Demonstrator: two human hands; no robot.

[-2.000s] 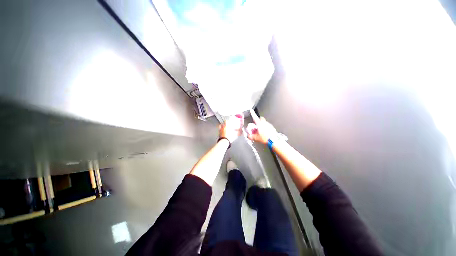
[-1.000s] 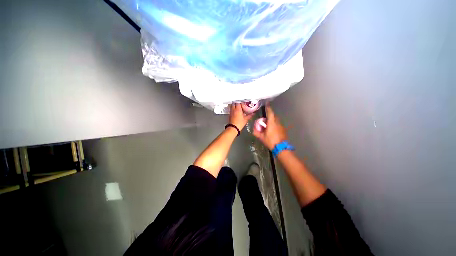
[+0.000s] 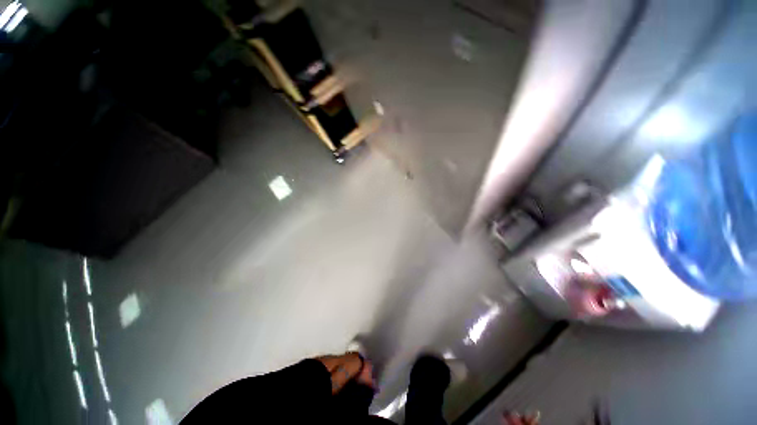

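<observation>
The white water dispenser (image 3: 639, 257) with its clear-blue jug (image 3: 705, 216) stands at the right, tilted in the view and blurred. My left hand (image 3: 344, 370) is low in the view, close to my body and away from the dispenser. It is closed around the pink water bottle (image 3: 368, 375), of which only a small blurred strip shows. Of my right hand (image 3: 521, 417) only blurred fingertips show at the bottom edge, right of my legs. Its grip is cut off, and the pink lid cannot be made out.
A yellowish-framed rack (image 3: 303, 91) with dark contents stands on the grey floor (image 3: 332, 266) at the upper left. A large dark box-like shape (image 3: 108, 183) is at the left. A pale wall edge (image 3: 539, 108) runs down beside the dispenser.
The view has swung left, so the dispenser moved from the top centre to the right. My left hand and the bottle have come away from the dispenser. My right hand has dropped mostly out of view.
</observation>
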